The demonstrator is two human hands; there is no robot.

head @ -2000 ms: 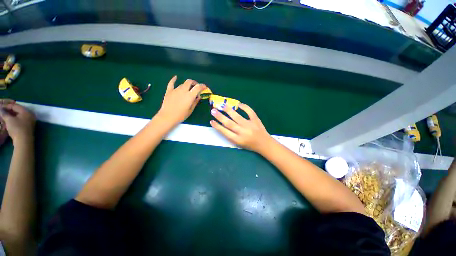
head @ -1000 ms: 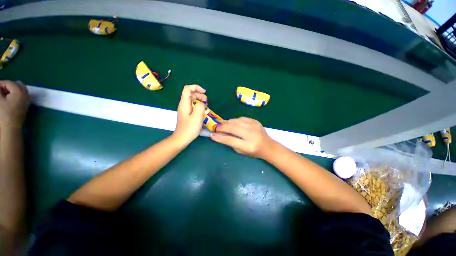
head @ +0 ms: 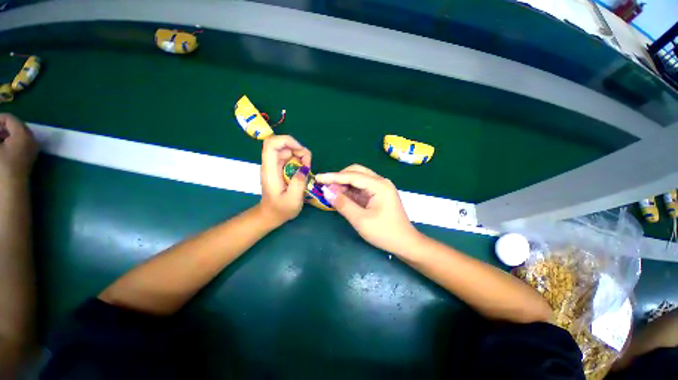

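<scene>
A yellow toy shell with its hollow side up is held above the pale metal rail. A green patch and blue and red parts show inside it. My left hand grips its left end, thumb on the near rim. My right hand is at its right end, with thumb and forefinger pinched at the parts inside; whether they hold a small part is hidden. Another yellow shell with a red lead lies on the green belt just behind my left hand. A further yellow shell lies on the belt to the right.
More yellow shells lie on the belt at the far left and beyond the slanted post at right. A clear bag of gold-tan parts and a white round cap are beside my right arm. Another person's hand is at left.
The shells on the belt have shifted right. The held shell came off the belt to the rail, and its inside now faces up. My right fingers have moved onto the parts inside.
</scene>
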